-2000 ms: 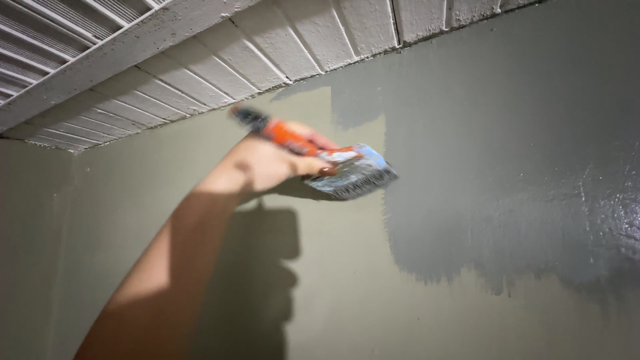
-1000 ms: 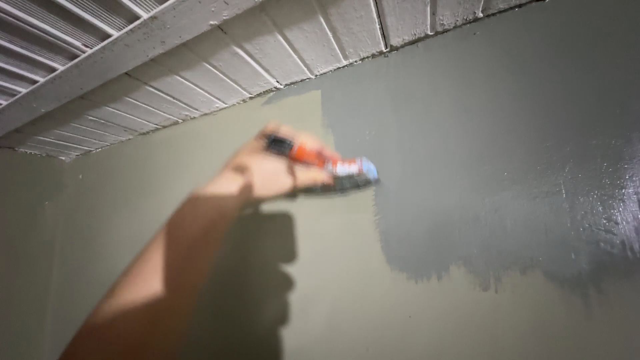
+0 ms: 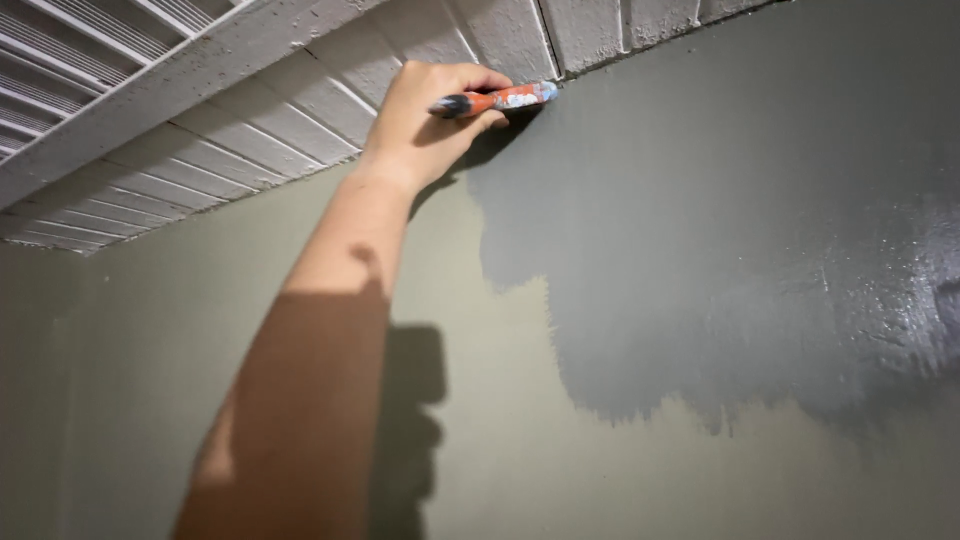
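My left hand [image 3: 427, 112] is raised at the upper middle, its fingers and thumb closed around a flat paintbrush [image 3: 517, 96]. The brush has an orange handle with a dark end, smeared with white and light blue paint. Its handle end points left and its head right, close to the seam between wall and ceiling; the bristles are mostly hidden in shadow. Wet-looking dark grey paint [image 3: 675, 225] covers the wall's right part, with a ragged left and lower edge. The rest of the wall [image 3: 495, 375] is pale grey-green. My right hand is out of view.
White ceiling boards [image 3: 300, 112] with grooves slope along the top of the wall. A white beam [image 3: 187, 82] crosses the upper left, beside ribbed panels [image 3: 67, 60]. A wall corner stands at the far left. My arm casts a shadow on the wall.
My left hand has moved up with the brush to the ceiling edge. Below it, grey paint now covers wall that was pale two seconds before, left of the former edge.
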